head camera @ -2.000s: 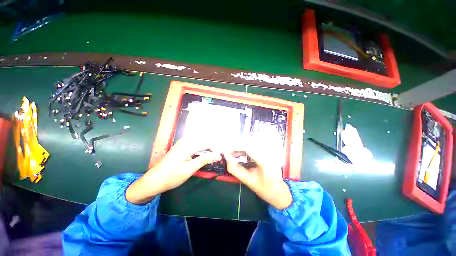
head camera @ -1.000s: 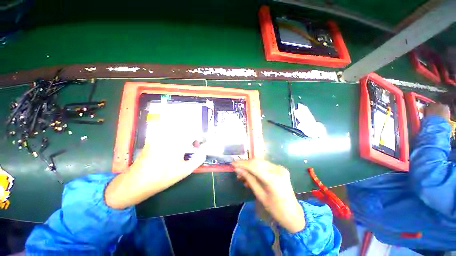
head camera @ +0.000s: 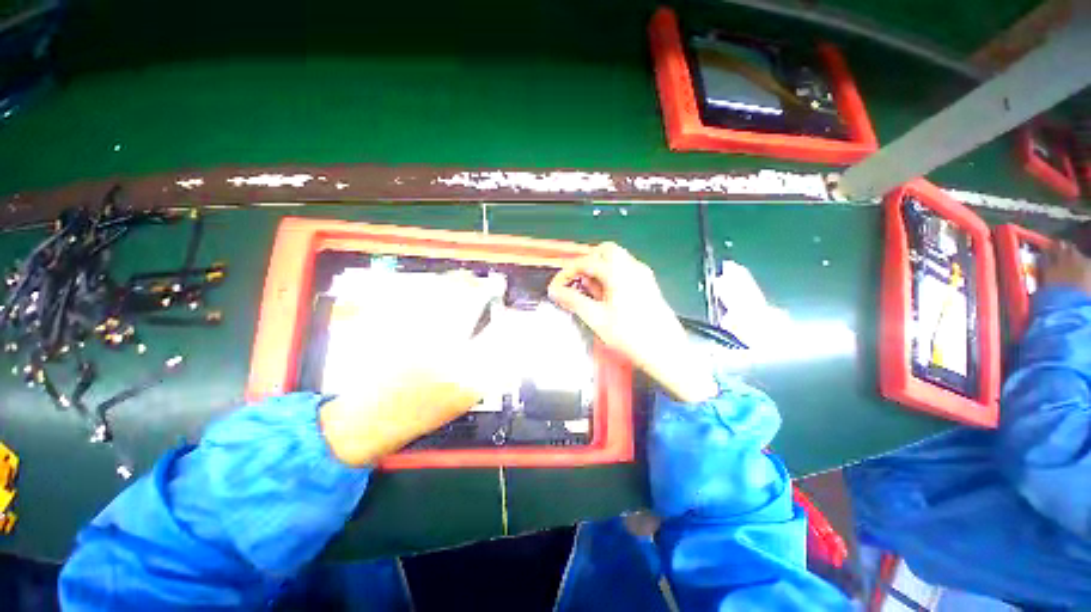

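Observation:
An open tablet assembly [head camera: 556, 404] lies in a red-orange foam tray [head camera: 278, 305] in front of me. Its large pale area at the left is washed out by glare, and dark circuitry shows at the right. My left hand [head camera: 419, 389] lies over the middle of the tablet, its fingers blurred into the glare. My right hand [head camera: 610, 301] is at the tablet's upper right, with thumb and index fingertips close together over the dark circuitry. Whether either hand holds a small part cannot be told.
A pile of black flex cables [head camera: 72, 287] lies at left, with orange cables [head camera: 6, 484] at the edge. Dark tweezers [head camera: 714, 332] and white paper [head camera: 744, 299] lie at right. More red trays [head camera: 891, 311] stand right and on the back lane [head camera: 766, 150]. Another person's sleeve [head camera: 1053, 383] is at far right.
My right hand has moved from the tray's front edge to the tablet's upper right. My left hand has shifted slightly over the tablet. The view has shifted a little.

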